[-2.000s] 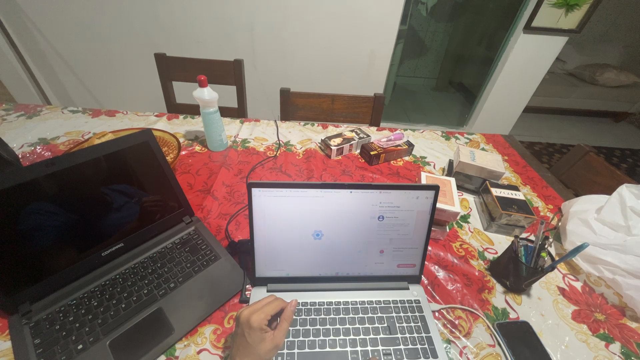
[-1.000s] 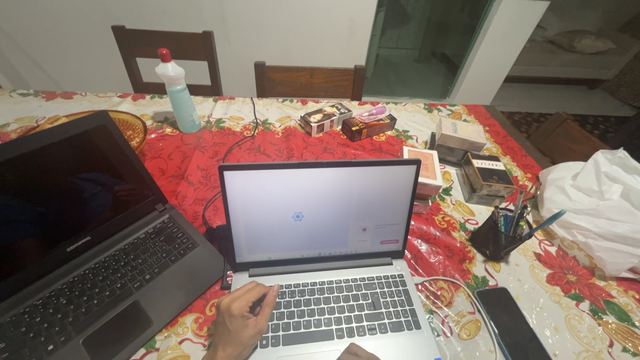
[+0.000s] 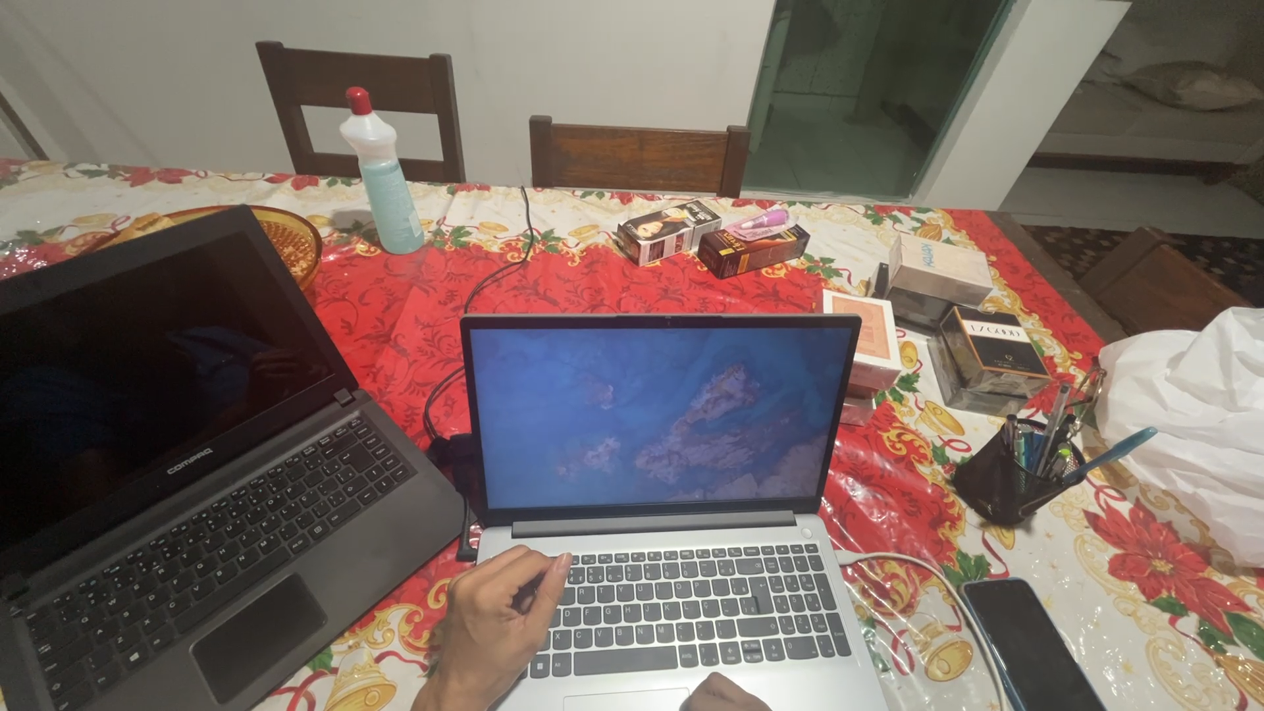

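Observation:
An open silver laptop (image 3: 652, 425) stands in the middle, its screen lit with a blue picture. My left hand (image 3: 499, 617) rests over the left edge of its keyboard, fingers curled, thumb and forefinger near the keys; whether it holds anything is hidden. At the bottom edge, by the touchpad (image 3: 627, 699), only part of my right hand (image 3: 726, 694) shows, and its fingertips are hard to make out. To the left, a dark Compaq laptop (image 3: 222, 513) lies open at an angle with a black screen.
Behind the laptops stand a plastic bottle (image 3: 385, 188) with a red cap, a basket (image 3: 314, 242) and small boxes (image 3: 671, 232). On the right are a perfume box (image 3: 990, 346), a pen holder (image 3: 1007, 484), a smartphone (image 3: 1032, 642), a white cable (image 3: 928, 563) and a white bag (image 3: 1195, 425).
The silver laptop's screen has gone from a pale page with a small window to a blue picture. Part of my right hand has come into view at the bottom; my left hand remains at the keyboard's left.

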